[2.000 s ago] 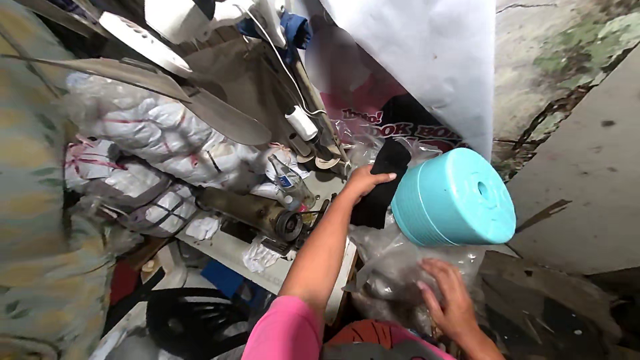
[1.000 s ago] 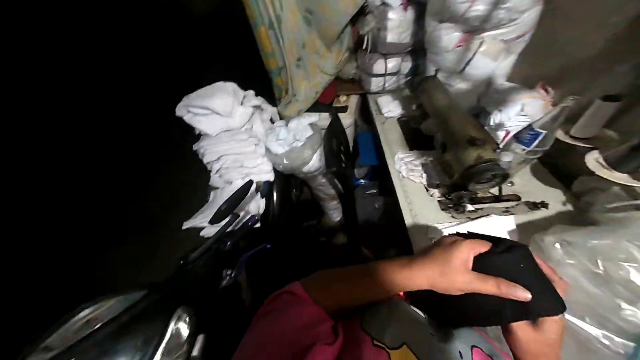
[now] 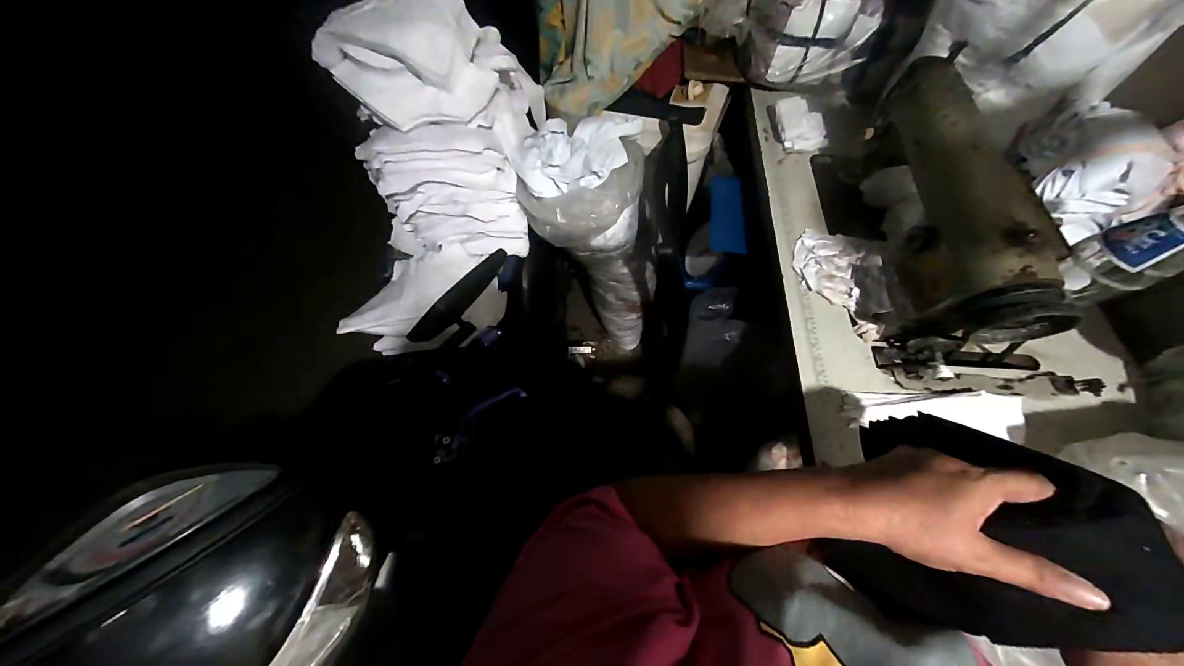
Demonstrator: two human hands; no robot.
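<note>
My left hand (image 3: 962, 518) lies on a stack of black fabric pieces (image 3: 1082, 546) at the lower right, thumb and fingers spread over its top. Of my right hand only a sliver of skin (image 3: 1124, 658) shows under the stack at the bottom right edge; its fingers are hidden. The stack lies partly over white sheets (image 3: 990, 413) at the near end of a sewing machine table (image 3: 819, 370). Beyond the stack stands an old sewing machine (image 3: 980, 185), with crumpled white cloth (image 3: 828, 268) beside it.
A plastic bottle (image 3: 1138, 250) lies right of the machine. Folded white cloth (image 3: 444, 194) is piled at the upper left, beside a clear plastic bag (image 3: 592, 213) stuffed with white cloth. A glossy black motorcycle part (image 3: 222, 573) fills the lower left. Wrapped bundles (image 3: 809, 42) are at the top.
The view has swung far to the left since the oldest frame, where my left hand held black fabric beside a turquoise container. My right hand, seen at the stack one second ago, is now almost out of view.
</note>
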